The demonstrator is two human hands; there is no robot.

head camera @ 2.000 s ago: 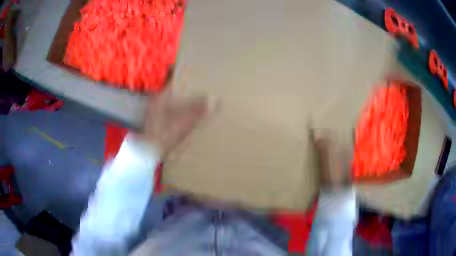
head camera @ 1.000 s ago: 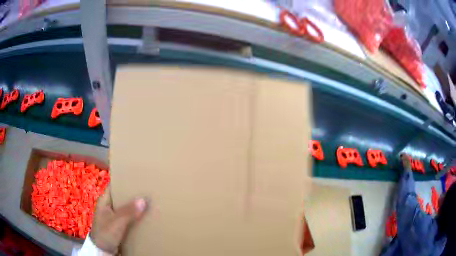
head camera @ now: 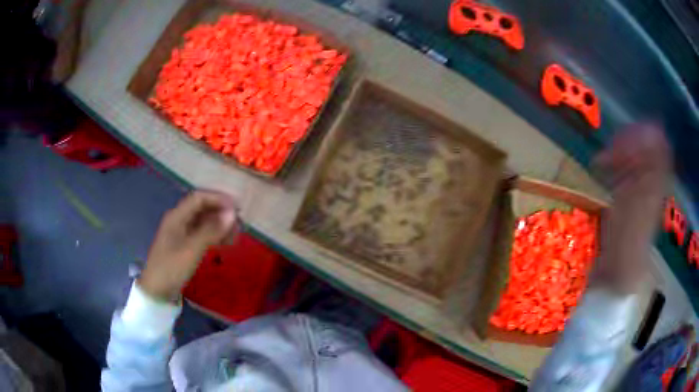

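Note:
A large carton (head camera: 142,80) heaped with orange plastic pieces (head camera: 249,84) lies at the upper left of the table. Beside it, the spring carton (head camera: 471,145) shows its tan bottom with many small dark grey bits. A smaller carton (head camera: 552,189) of orange pieces (head camera: 548,268) lies to its right. My left hand (head camera: 188,241) is over the table's near edge, below the large carton, with curled fingers; nothing shows in it. My right hand (head camera: 636,184) is blurred, raised beyond the smaller carton near the belt; its fingers and any content are unclear.
A dark green conveyor belt (head camera: 609,69) runs behind, bearing several orange controller shells (head camera: 571,93). A black phone-like object (head camera: 649,320) lies at the right. Red stools (head camera: 234,276) stand below the near edge. Part of another person (head camera: 667,364) shows at the lower right.
The cardboard sheet, earlier over the cartons and then held up by my left hand, is out of view. The spring carton is uncovered. My right hand now shows at the right.

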